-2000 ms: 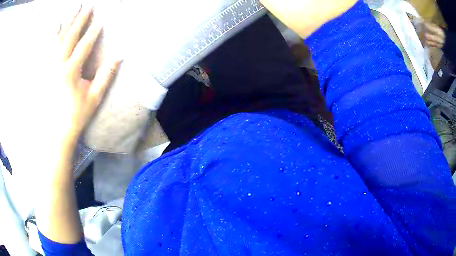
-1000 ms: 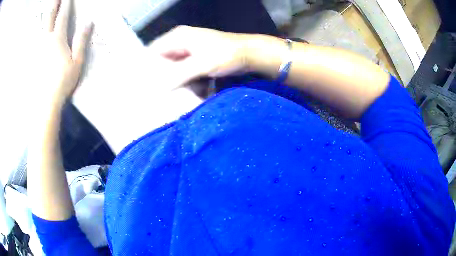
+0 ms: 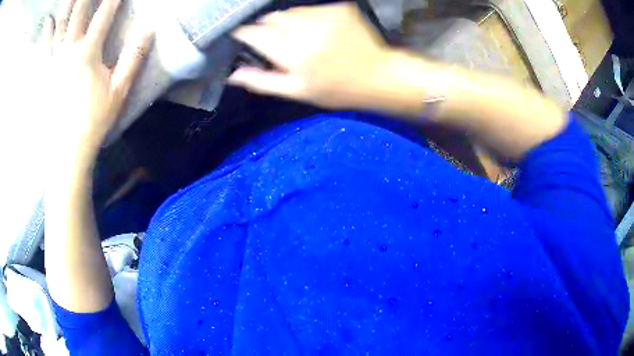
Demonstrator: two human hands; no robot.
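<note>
The beige-grey fabric panel (image 3: 143, 89) lies on the white machine table at the upper left, partly washed out by glare, with an edge hanging over the table's front. My left hand (image 3: 94, 66) lies flat on it with the fingers spread, holding nothing. My right hand (image 3: 299, 55) is in the air over my dark lap, right of the panel and apart from it. It is blurred, its thumb and fingers are apart, and nothing shows in it.
The ruler strip (image 3: 221, 19) runs along the table's front edge at the top. A cardboard box (image 3: 587, 31) and pale cut pieces (image 3: 480, 49) are at the upper right. Crumpled pale cloth (image 3: 125, 278) is at the lower left.
My right hand has let go of the fabric and moved right and up. The fabric that reached down over my lap has drawn back to the table edge, showing the ruler strip.
</note>
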